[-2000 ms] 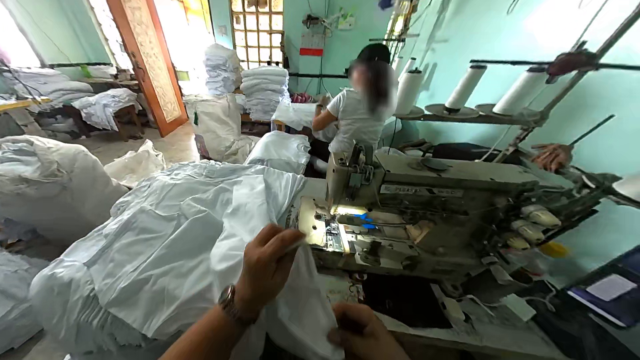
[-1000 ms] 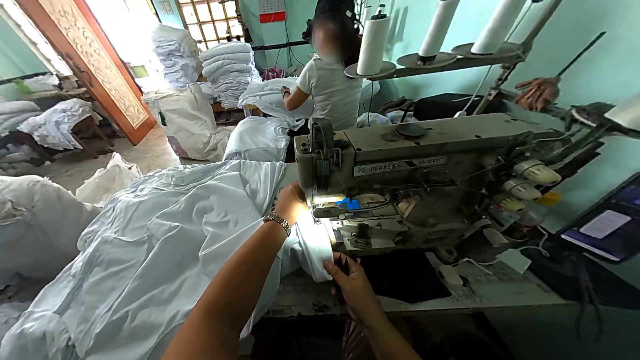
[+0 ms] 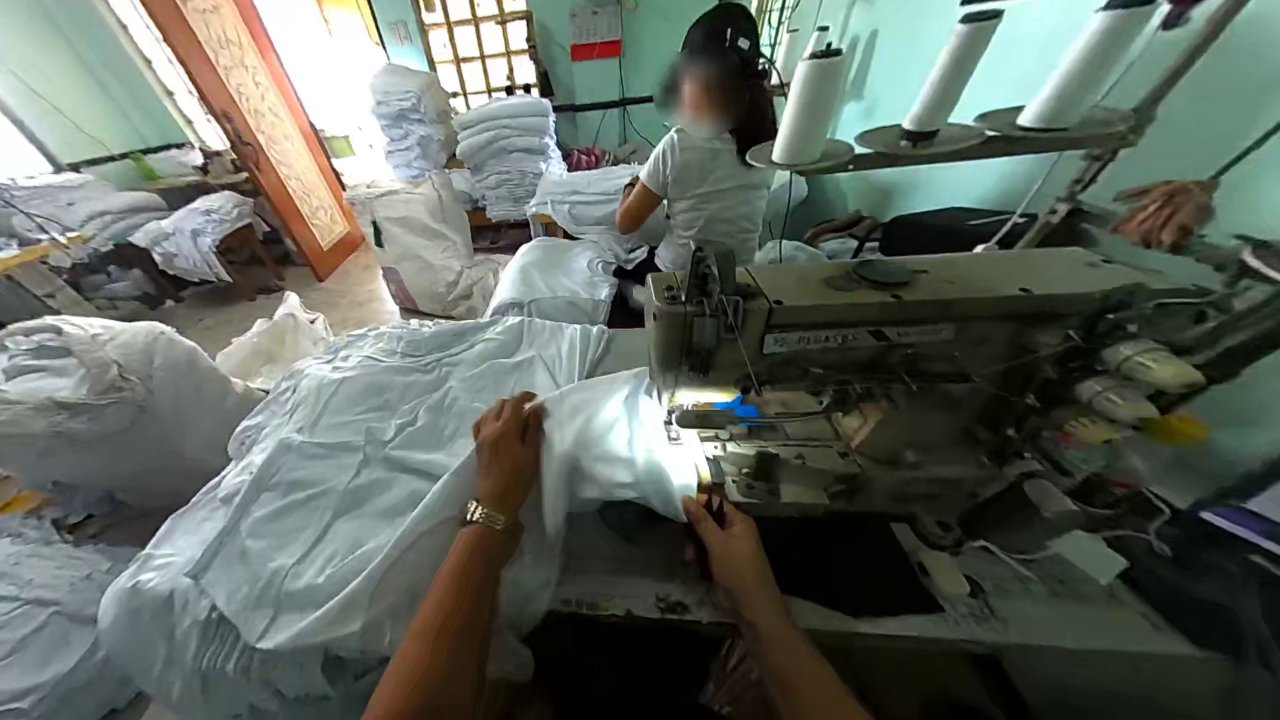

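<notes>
White fabric [image 3: 610,440] runs from a large pile of white garments [image 3: 350,480] to the needle area of a Pegasus industrial sewing machine [image 3: 850,340], where a lamp lights it. My left hand [image 3: 508,450], with a metal watch on the wrist, lies on the fabric left of the needle area; whether its fingers pinch the cloth cannot be told. My right hand [image 3: 728,540] is at the near edge of the lit fabric, below the presser foot, its thumb and fingers closed on the cloth's edge. A small dark object, not clear in kind, shows at those fingers. A blue piece [image 3: 738,408] sits beside the needle.
Thread cones [image 3: 810,105] stand on a rack above the machine. Beyond it sits another person [image 3: 710,190] among white cloth. Stacked garments [image 3: 508,150] and a white sack [image 3: 425,240] are farther back. A bulging sack [image 3: 110,410] lies at the left.
My left hand has moved left, away from the needle area where it was one second ago. My right hand remains by the near edge of the fabric. The view has shifted.
</notes>
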